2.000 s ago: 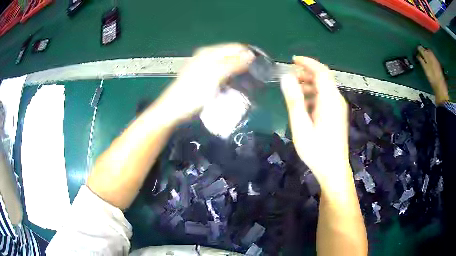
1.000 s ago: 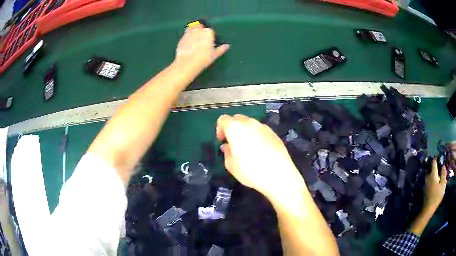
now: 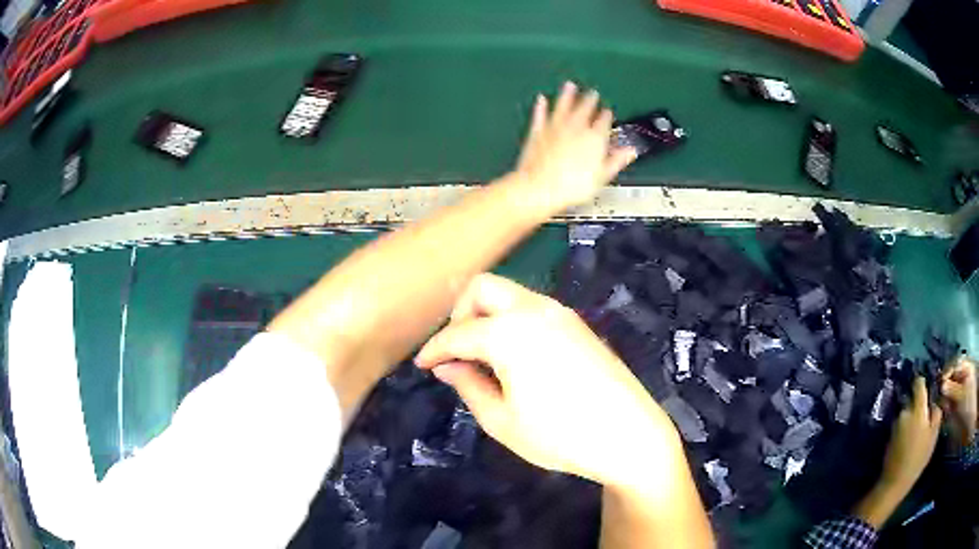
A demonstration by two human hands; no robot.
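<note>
My left hand (image 3: 569,150) is stretched over the green conveyor belt (image 3: 451,118), fingers spread, beside a black keypad handset (image 3: 651,133) that lies on the belt. The fingers overlap or touch the handset's left end; I cannot tell which, and they are not closed on it. My right hand (image 3: 515,370) is held above the heap of small black covers (image 3: 709,311), with thumb and fingertips brought together. Whether a small part is between them cannot be seen.
More handsets (image 3: 320,97) lie spaced on the belt. The cream belt edge rail (image 3: 354,206) crosses the view. Red trays (image 3: 773,19) stand beyond the belt. White strips (image 3: 43,397) lie at far left. Another person's hands (image 3: 912,429) work at the right edge.
My left hand has moved right along the belt, away from the handset with the yellow patch, to another handset. A handset now lies at the upper left of the belt. My right hand has shifted slightly down and left.
</note>
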